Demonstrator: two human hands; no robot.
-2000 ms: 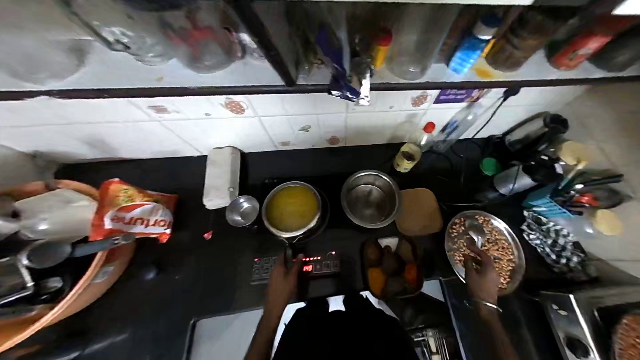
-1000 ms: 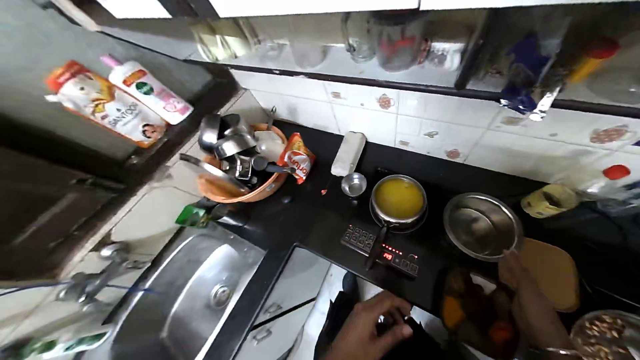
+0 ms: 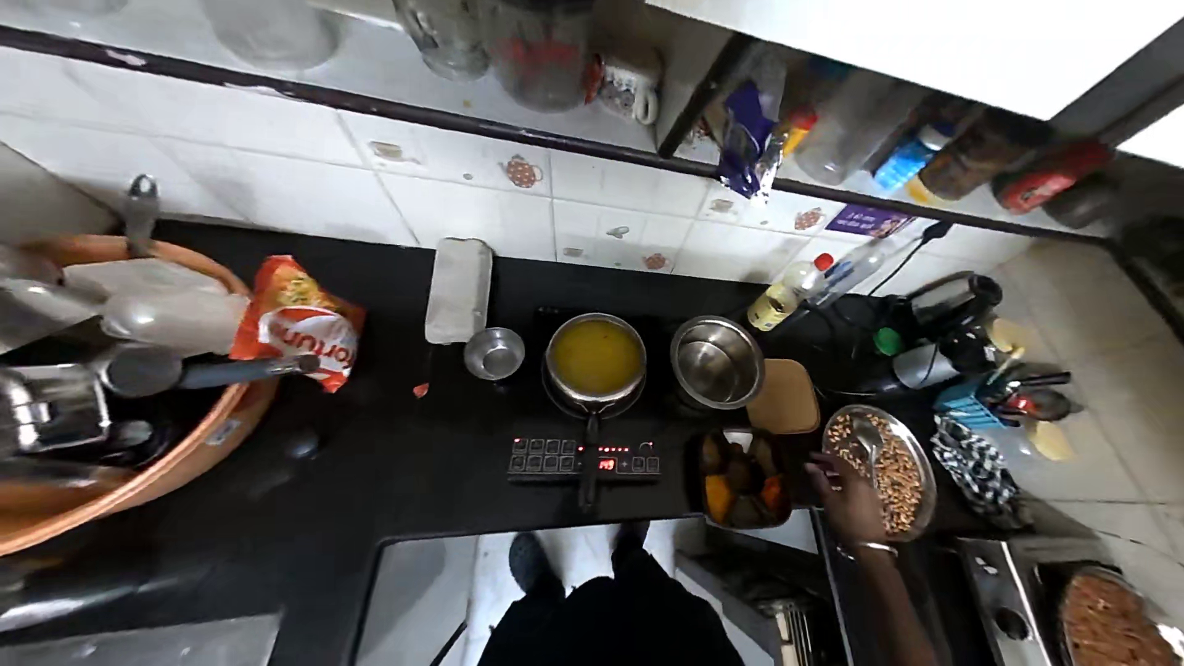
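My right hand [image 3: 846, 495] is over the left edge of a steel plate of peanuts [image 3: 911, 481], fingers apart; a spoon [image 3: 869, 439] lies on the nuts beside it. I cannot tell whether the fingers touch the plate. My left hand is out of view. A saucepan of yellow liquid [image 3: 597, 359] stands on the induction cooktop [image 3: 546, 460], whose display is lit, its black handle toward me. To its right is an empty steel pot [image 3: 717, 363], to its left a small steel bowl [image 3: 494, 353]. A spice box [image 3: 742, 479] sits at the counter's front edge.
At the left are an orange tub of utensils [image 3: 236, 421] and an orange food packet [image 3: 301, 324]. A white carton [image 3: 459, 290], a tan board [image 3: 783, 398] and an oil bottle [image 3: 786, 294] stand farther back. A shelf of jars [image 3: 592, 120] overhangs the counter; a gas stove [image 3: 1004, 592] is at right.
The view has swung right from the sink side. My left hand, near the counter's front edge a second ago, has left the view. My right hand has moved from beside the steel pot to the peanut plate.
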